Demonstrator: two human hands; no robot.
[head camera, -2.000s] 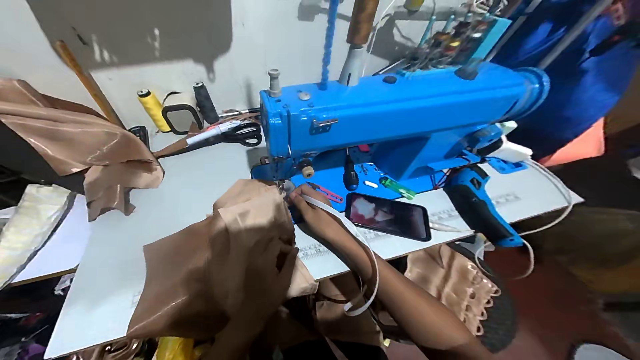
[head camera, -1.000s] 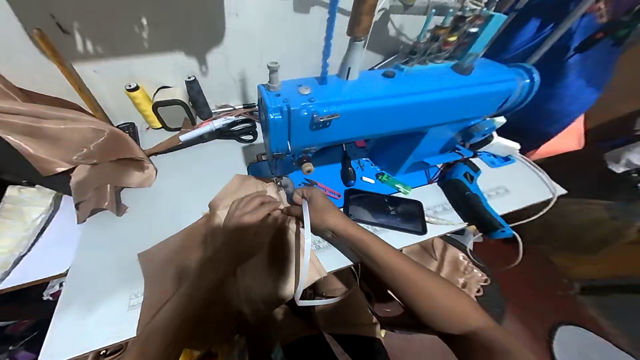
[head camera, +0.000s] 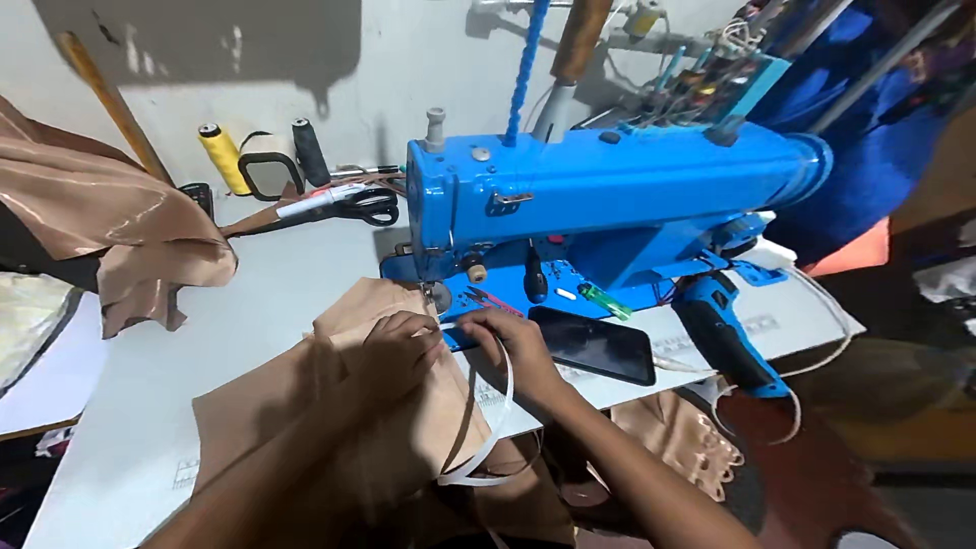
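Note:
A blue sewing machine stands on a white table. Tan satin fabric lies in front of it, one edge reaching the presser foot. My left hand rests on the fabric near the foot, its fingertips by a narrow white tape. Between thumb and fingers my right hand pinches that tape, just right of the foot. From there the tape loops down over the fabric. Whether my left fingers also grip the tape or fabric is not clear.
A smartphone, pink thread snips, a screwdriver and a blue-black power tool lie to the right. Black scissors, a yellow thread cone and a dark cone are at the back left. More satin is piled left.
Two seconds ago only my right hand showed clearly at the foot. My left hand has since come onto the fabric beside it. The fabric now lies flatter.

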